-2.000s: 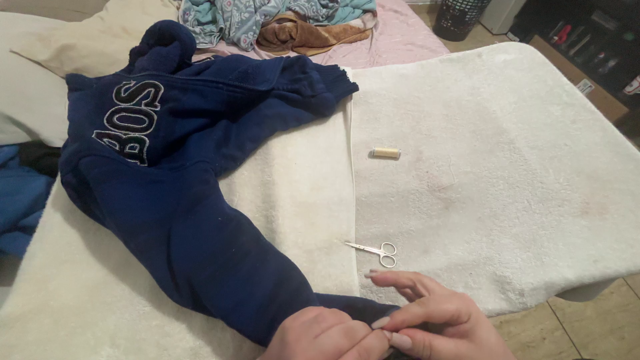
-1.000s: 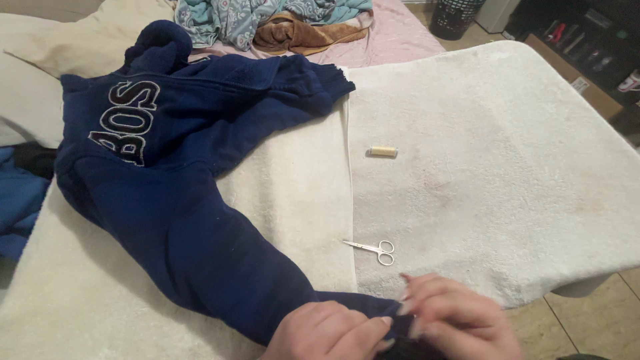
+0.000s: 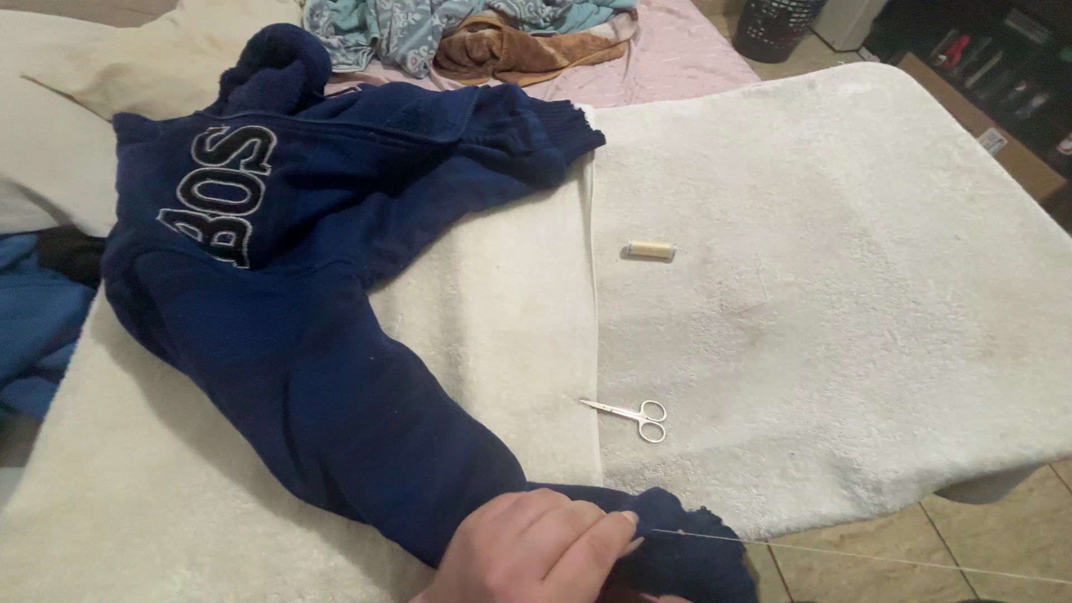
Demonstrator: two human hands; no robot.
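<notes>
A navy blue sweatshirt (image 3: 318, 360) with appliqué lettering lies spread over a white fleecy cover. Near its lower cuff (image 3: 687, 553), my left hand (image 3: 536, 544) pinches the sleeve fabric between thumb and fingers. A pale thread (image 3: 837, 553) runs taut from the cuff out past the right edge of the view. My right hand is out of view, apart from a bit of skin at the bottom edge that I cannot assign. Small metal scissors (image 3: 632, 416) lie just above the cuff, blades pointing left. Farther up rests a spool of cream thread (image 3: 651, 250). No needle can be made out.
The white fleecy cover (image 3: 837, 318) drapes over the work surface, with tiled floor (image 3: 888, 544) beyond its lower right edge. Pillows (image 3: 159, 59) and blue cloth (image 3: 38, 318) are at left. Patterned bedding (image 3: 402, 33), a brown cloth (image 3: 519, 50) and a dark basket (image 3: 775, 25) stand behind.
My right hand has moved away from the cuff and out of view. The thread now stretches visibly from the cuff to the right. My left hand stays on the sleeve.
</notes>
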